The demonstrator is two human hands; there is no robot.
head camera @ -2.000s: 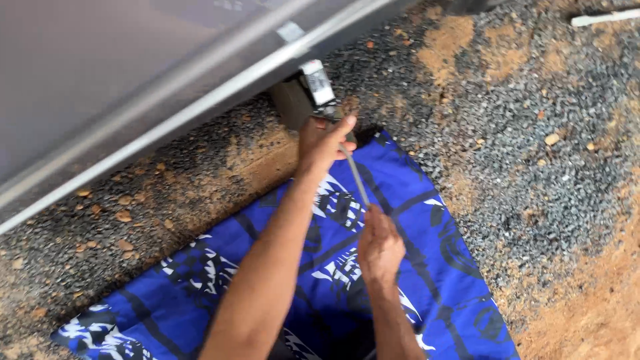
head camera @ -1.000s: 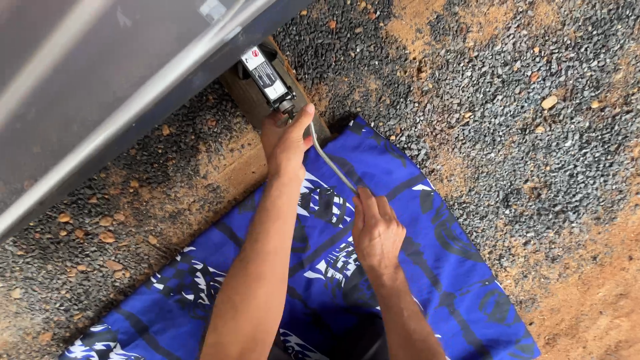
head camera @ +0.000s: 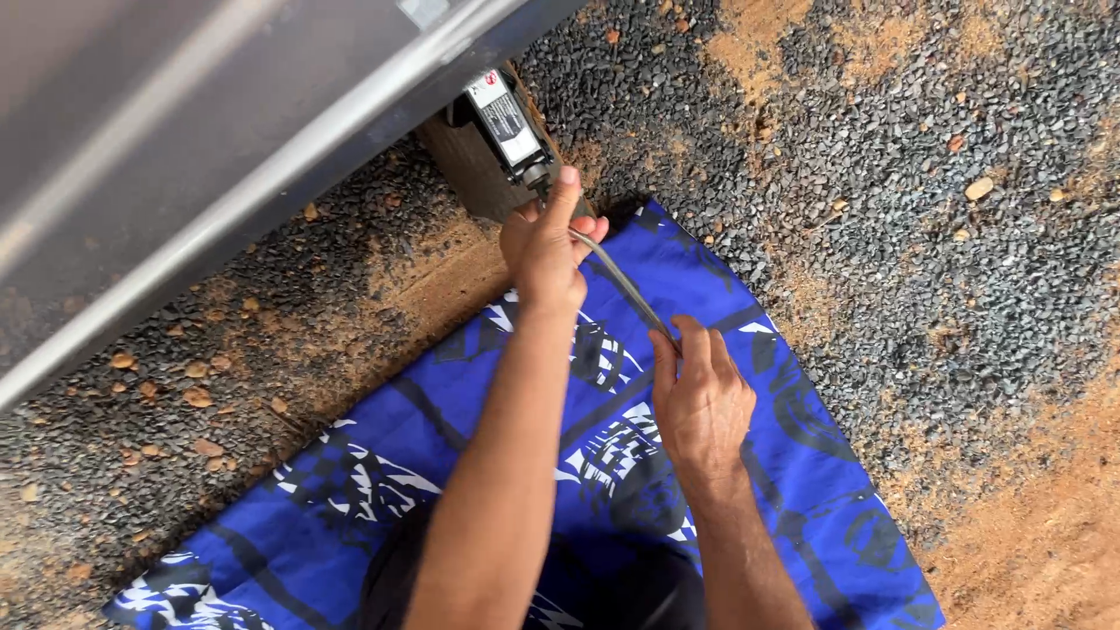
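A black jack [head camera: 512,131] with a white label, likely a trolley jack, lies on a wooden board [head camera: 477,179] beneath the edge of a grey vehicle body [head camera: 289,175]. Right at the jack's near end is my left hand [head camera: 551,245], thumb raised and fingers curled around the far end of a bent metal rod [head camera: 626,284]. What exactly the fingers grip there is partly hidden. My right hand [head camera: 703,394] pinches the rod's near end between thumb and fingers, above a blue patterned cloth [head camera: 604,455].
The vehicle's lower edge slants across the upper left. Dark gravel [head camera: 875,219] and sandy soil [head camera: 1041,551] surround the cloth. Small stones [head camera: 197,396] lie below the vehicle edge. My dark-clothed knees rest at the cloth's bottom.
The rod looked straight between my hands two seconds ago; it now shows a curve. Both hands stay by its ends. The view has shifted, showing more of the jack than at first.
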